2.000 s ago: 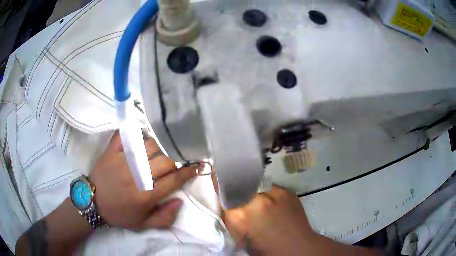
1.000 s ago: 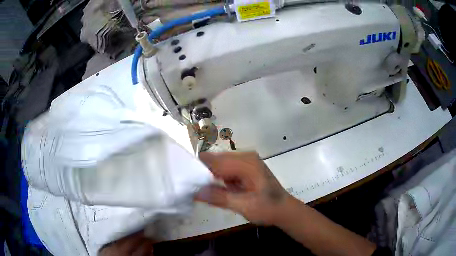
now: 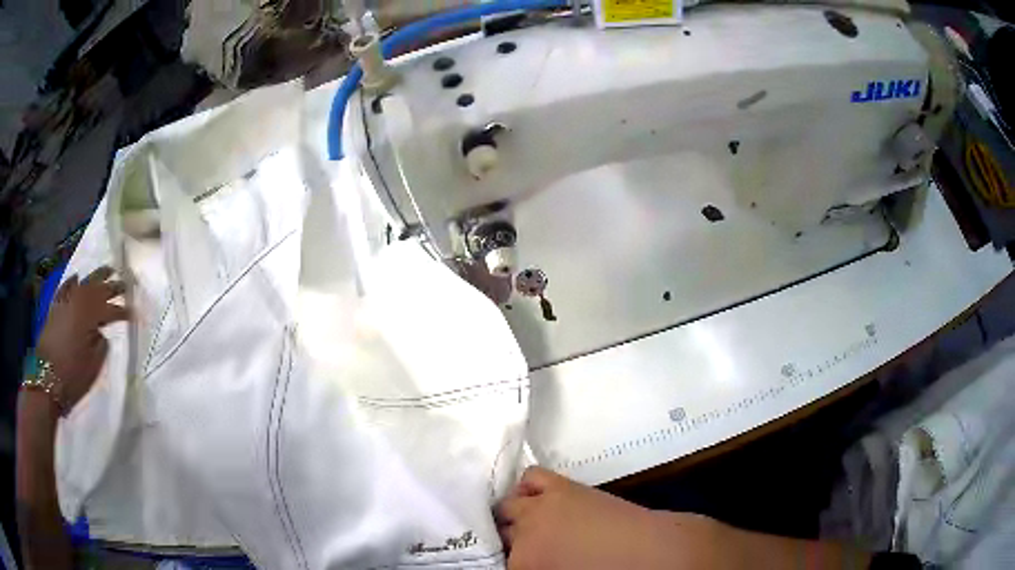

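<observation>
The white trousers (image 3: 223, 412) lie spread over the left part of the table, with dark double stitch lines and small dark lettering near the bottom edge. My left hand (image 3: 87, 323) is at their far left edge, fingers spread against the cloth; whether it pinches the cloth is unclear. My right hand (image 3: 551, 518) grips the lower right edge of the cloth. The off-white JUKI sewing machine (image 3: 668, 134) stands behind and to the right. The cloth lies close to the machine head, and the needle cannot be made out.
The white table (image 3: 723, 390) has ruler markings along its front edge. A blue tube (image 3: 337, 123) hangs at the machine head. Loose white garments (image 3: 968, 468) lie at the lower right, orange-yellow scissors (image 3: 987, 173) at the far right, beige garments (image 3: 239, 39) behind.
The cloth has gone from lifted and bunched to spread out flatter at the left. My left hand has moved up to the far left edge; my right hand has moved down, away from the needle area.
</observation>
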